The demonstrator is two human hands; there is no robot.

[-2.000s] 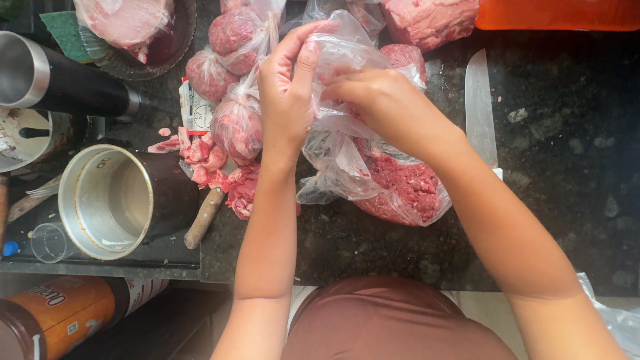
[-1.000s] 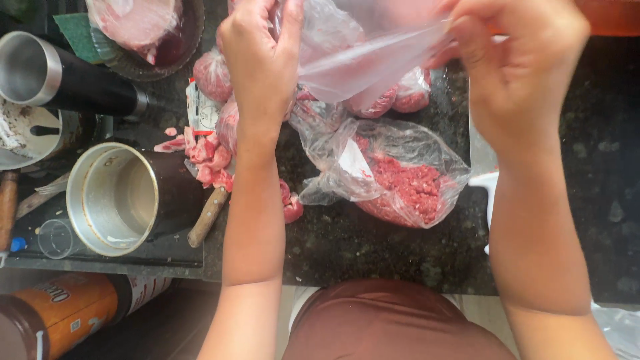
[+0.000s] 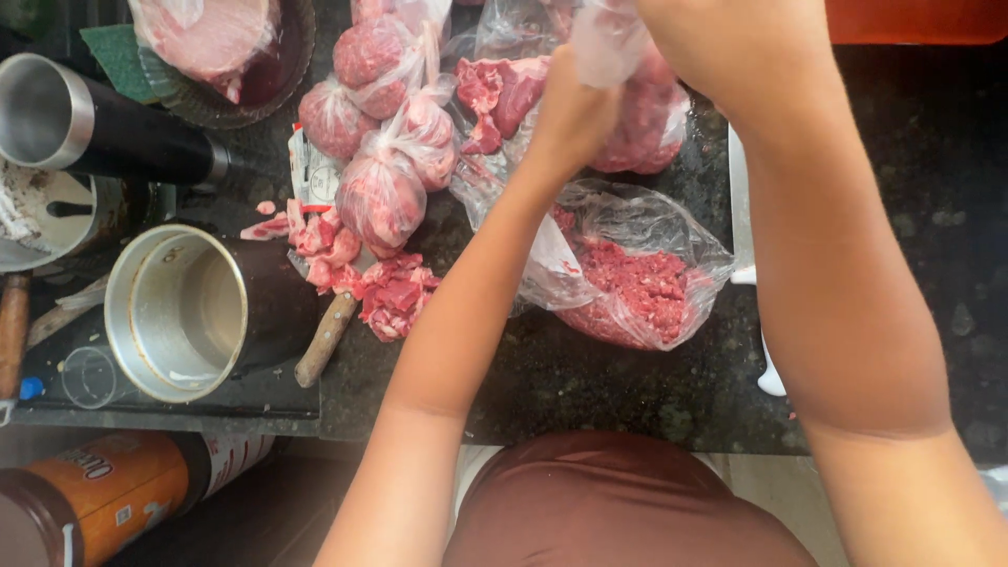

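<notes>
My left hand [image 3: 581,106] is closed around a clear plastic bag [image 3: 605,47] at the top centre. My right hand [image 3: 732,39] is at the top edge beside that bag, partly cut off; its fingers are hidden. Behind and right of my left hand lies bagged meat [image 3: 650,118]. Nearer me, an open clear bag of ground meat [image 3: 638,291] lies on the dark stone counter. Several knotted bags of ground meat [image 3: 382,197] sit to the left, with meat trimmings [image 3: 323,248] and cut pieces [image 3: 398,295] beside them. A larger meat piece [image 3: 504,90] lies left of my left hand.
A knife blade [image 3: 740,197] with a white handle [image 3: 770,378] lies partly under my right forearm. At left are a metal pot [image 3: 177,315], a black tumbler [image 3: 118,118], a wooden handle [image 3: 325,339], a clear cup [image 3: 88,378] and a glass dish [image 3: 295,87] of meat. A red tray [image 3: 917,22] is top right.
The clear plastic stretched between my hands a second ago is now gathered in my left hand. My left hand has moved right, and my right hand has moved up to the frame's edge.
</notes>
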